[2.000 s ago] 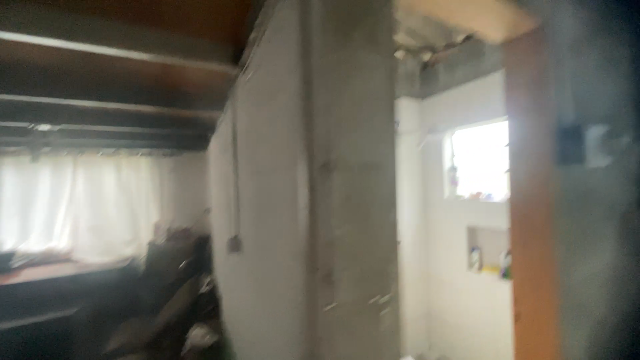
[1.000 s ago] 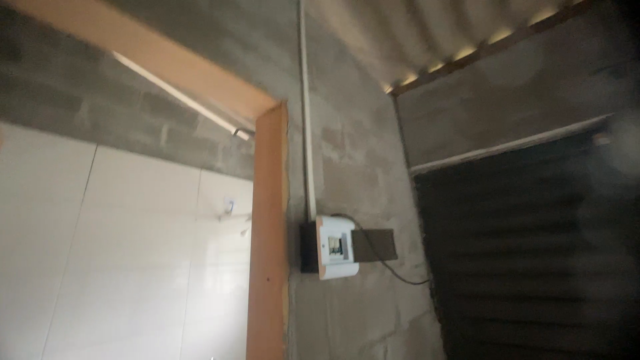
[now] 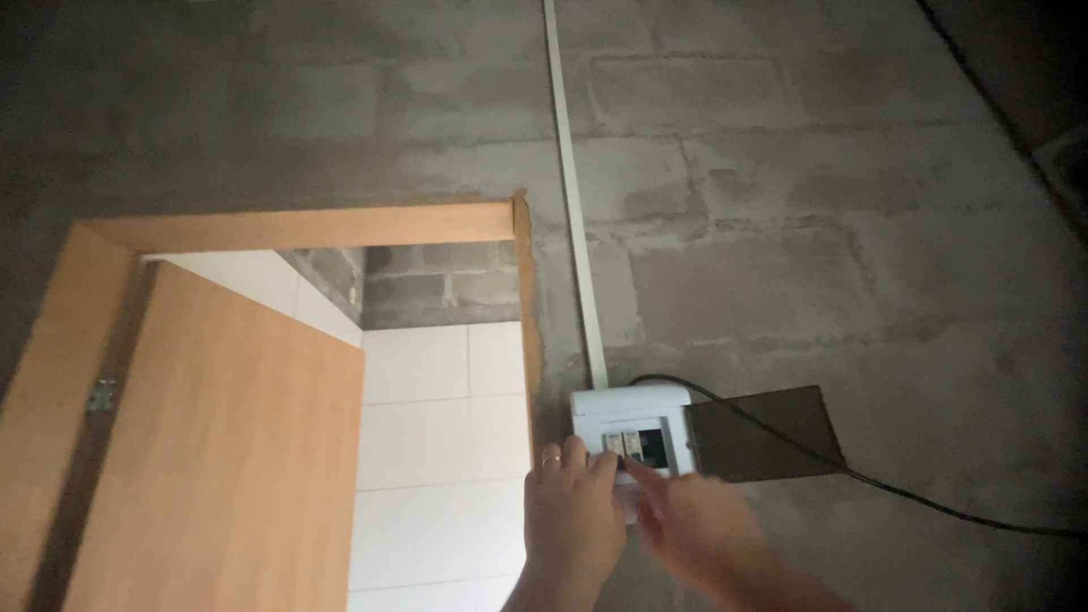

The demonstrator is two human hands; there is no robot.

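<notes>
A white breaker box (image 3: 630, 398) is mounted on the grey block wall beside the door frame. Two pale circuit breakers (image 3: 623, 444) show in its window, with a dark gap to their right. My left hand (image 3: 574, 510), a ring on one finger, rests its fingers against the box's lower left part. My right hand (image 3: 701, 523), slightly blurred, has its index finger extended to the lower edge of the breakers. Neither hand visibly holds anything, though the right hand's curled fingers are partly hidden.
A white cable channel (image 3: 575, 212) runs up from the box. A black cable (image 3: 765, 429) crosses a dark rectangular panel (image 3: 765, 455) at the right. On the left, a wooden door (image 3: 229, 442) stands ajar within its wooden frame (image 3: 323, 228), with white tiles (image 3: 438, 442) beyond.
Both hands have come into view at the breaker box, where none showed before. The view has turned and moved nearer to the box.
</notes>
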